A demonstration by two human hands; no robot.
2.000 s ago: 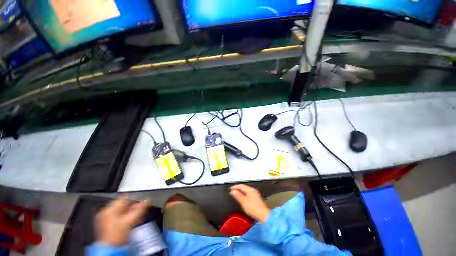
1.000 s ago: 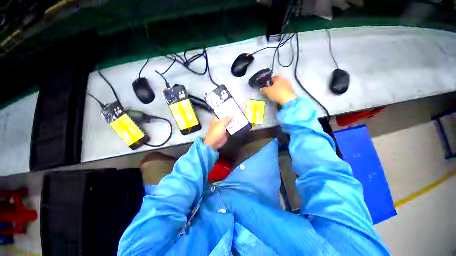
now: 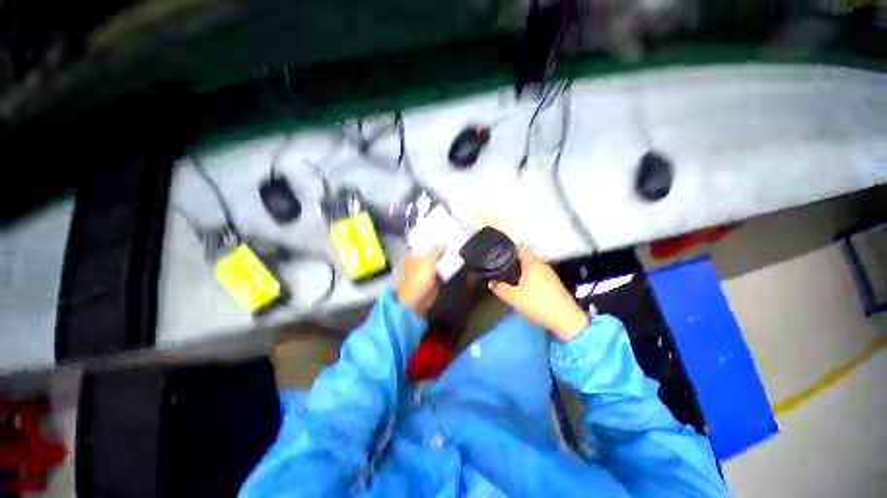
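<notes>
My left hand [image 3: 418,280] holds the near end of a smartphone with a white label [image 3: 437,233] at the bench's front edge. My right hand [image 3: 541,293] is closed around a black barcode scanner [image 3: 490,255], its round head over the phone's near right side. Two more phones lie to the left with yellow cards on them, one in the middle [image 3: 357,245] and one further left [image 3: 247,278]. Part of another yellow card [image 3: 489,223] shows behind the scanner head. The picture is blurred.
Black mice lie on the pale bench [image 3: 720,126], at left [image 3: 281,198], centre [image 3: 469,146] and right [image 3: 654,176]. Black trays stand at the left [image 3: 112,258] and below it [image 3: 219,418]. A blue stool top [image 3: 715,355] is at the right, a red stool [image 3: 429,357] under the bench.
My right hand has lifted the scanner off the bench and brought it left and nearer, over the phone. My left hand stays at the phone's near end.
</notes>
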